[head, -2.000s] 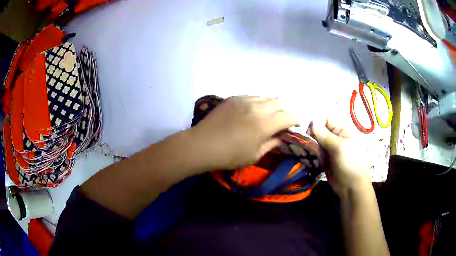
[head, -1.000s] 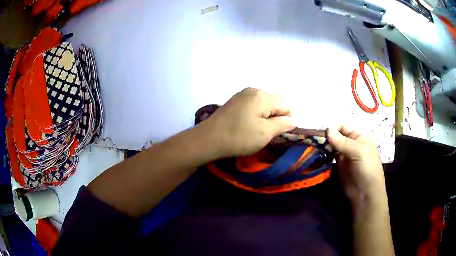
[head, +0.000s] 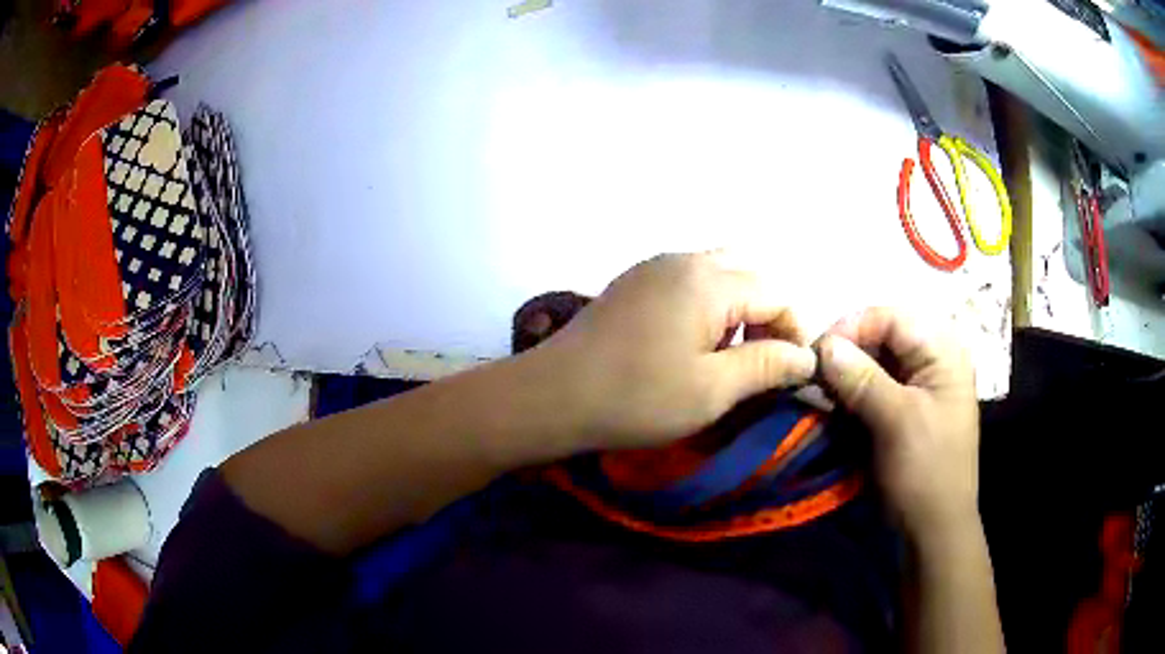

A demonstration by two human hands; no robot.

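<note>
The pouch in work, orange with navy binding tape, lies at the table's front edge against my body. A dark patterned end of it shows left of my left hand. My left hand covers its upper part and pinches its edge between thumb and fingertips. My right hand pinches the same edge at the pouch's right end. The fingertips of both hands nearly touch. The exact bit of edge between them is hidden by the fingers.
Stacked pouch pieces lie at the table's left, with a white thread cone below. Scissors with red and yellow handles lie at the right. The sewing machine stands at the upper right, with red-handled snips beside it.
My hands have come together at the pouch's right end; a stretch of dark edge was visible between them one second ago. The pouch sits slightly lower in view.
</note>
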